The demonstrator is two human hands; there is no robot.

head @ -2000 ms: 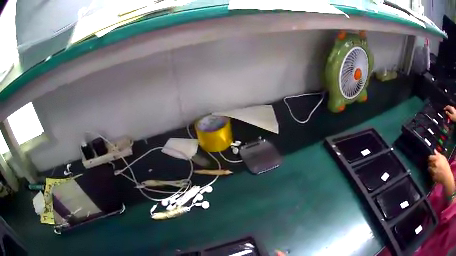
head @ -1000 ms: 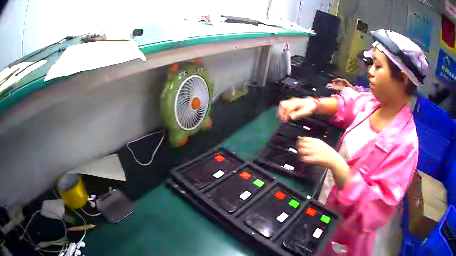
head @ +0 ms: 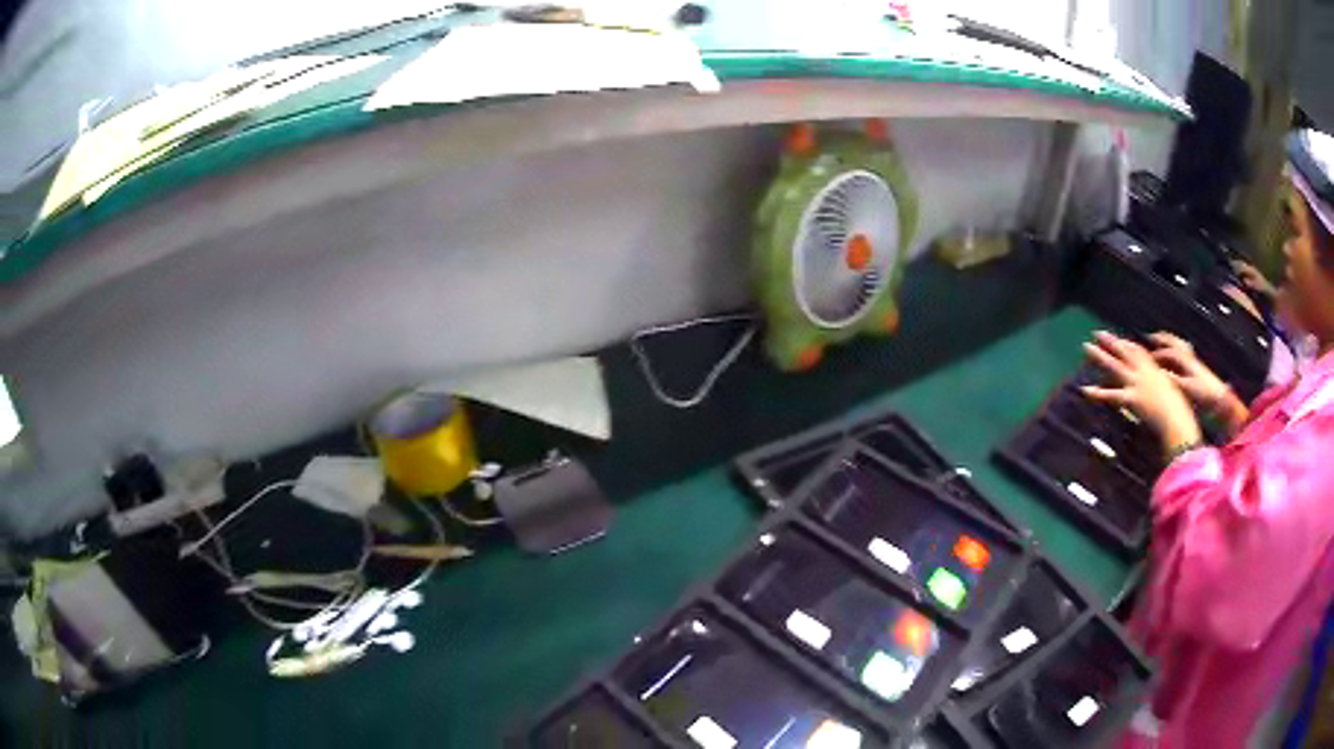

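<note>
A black compartment tray (head: 699, 597) holds dark handsets in a row, in the lower right of the head view. It lies tilted over another tray (head: 1090, 615) of dark handsets. One handset (head: 834, 615) in the upper tray shows a red and a green patch, as does the handset (head: 914, 534) above it; each has a white label. The near end of the upper tray is cut off by the bottom edge. Neither of my hands is in the picture.
A coworker in pink (head: 1244, 542) reaches over a third tray (head: 1075, 468) at right. A green fan (head: 834, 249) stands at the wall. Yellow tape (head: 424, 446), a dark grey pad (head: 552, 506), tangled earphones (head: 344, 629) and a large dark device (head: 110, 622) lie left. A shelf (head: 585, 110) overhangs.
The view has swung back left. A tray now lies crosswise over the tray on the bench, nearer to me. The coworker's hands have come down onto the tray at right.
</note>
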